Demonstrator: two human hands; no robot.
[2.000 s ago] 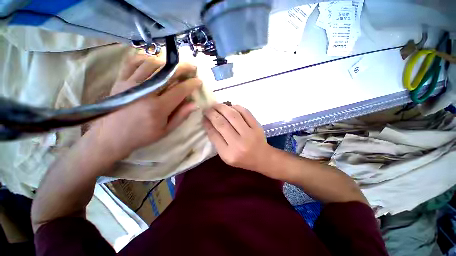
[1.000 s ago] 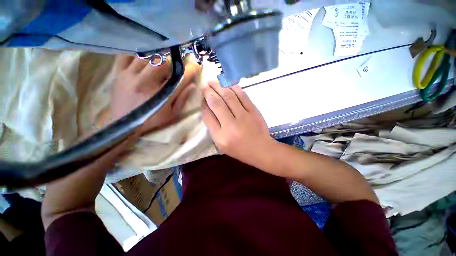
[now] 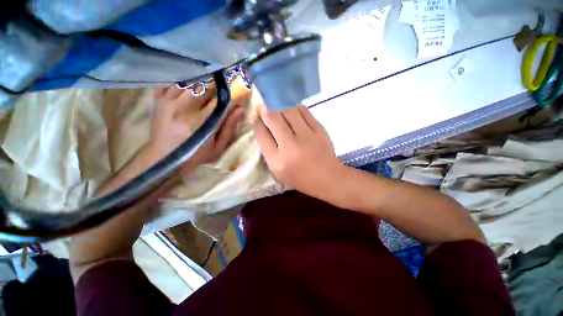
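The cream fabric piece [image 3: 92, 133] lies in large folds left of and below the needle area of the white and blue sewing machine head [image 3: 142, 49]. My left hand [image 3: 185, 123] presses on the fabric, partly hidden behind a dark curved bar [image 3: 166, 163]. My right hand [image 3: 299, 148] lies with its fingers at the fabric's right edge, just below a blurred grey round part [image 3: 287, 71]. Its fingertips are partly hidden by that part, so a grip cannot be made out. The presser foot and needle are hidden.
Paper labels [image 3: 428, 24] lie on the white machine bed [image 3: 395, 99]. Yellow and green handles [image 3: 539, 65] are at the far right. A cut pieces pile [image 3: 494, 185] lies lower right, below table level. A cardboard box [image 3: 229, 247] is below the table, beside my maroon clothing.
The view has shifted, and the grey round part now covers the presser foot. Both hands have moved nearer the needle area with the fabric. My right fingers no longer visibly pinch the edge.
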